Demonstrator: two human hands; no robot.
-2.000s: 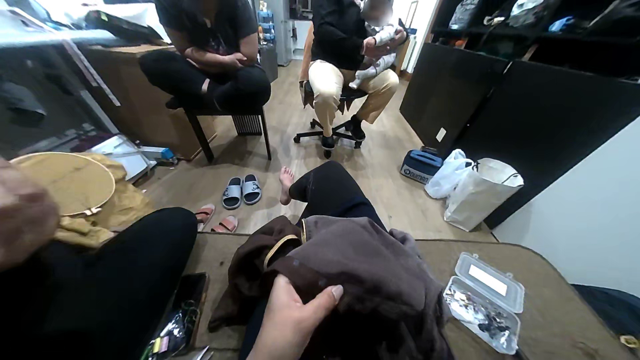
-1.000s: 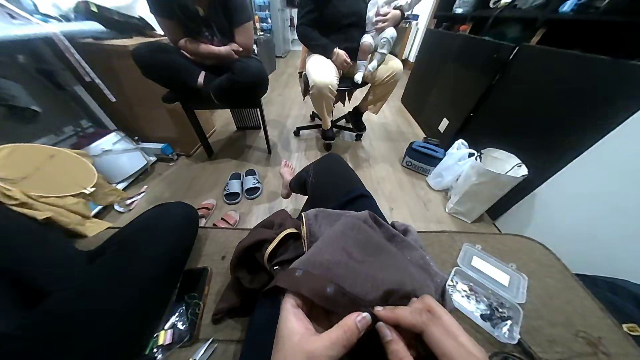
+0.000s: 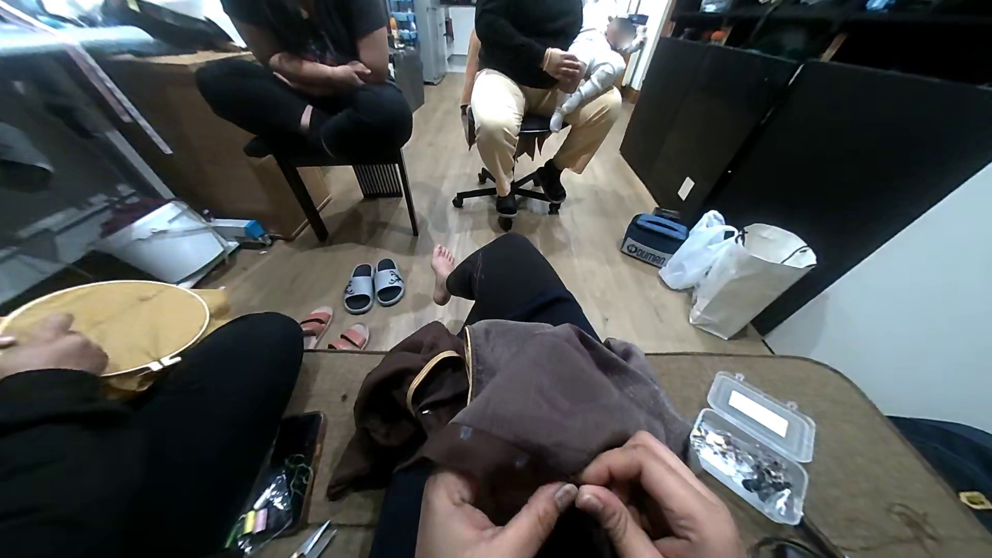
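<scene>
Brown fabric (image 3: 542,387) with yellow piping lies across my lap. My left hand (image 3: 496,511) grips its near edge between thumb and fingers. Thumb and fingertips of my right hand (image 3: 659,504) pinch the same edge, almost touching the left thumb. Whether a small item sits between the fingertips cannot be told. Right of the cloth, an open clear plastic box (image 3: 748,465) holds small dark and shiny pieces. Metal scissors or snips (image 3: 315,540), partly cut off by the frame, lie left of my lap, near a small plastic bag (image 3: 267,504) with thread spools.
At left a co-worker's hand (image 3: 54,349) rests on yellow cloth in an embroidery hoop (image 3: 124,322). Slides (image 3: 374,287) and pink sandals (image 3: 349,337) lie on the floor. Two seated people face me, one holding a baby. A blue bag (image 3: 653,239) and a white paper bag (image 3: 744,279) stand right.
My right hand, not visible two seconds ago, has come to the fabric's near edge beside my left hand. The co-worker's hand is now over the hoop. The baby has shifted in the seated person's arms.
</scene>
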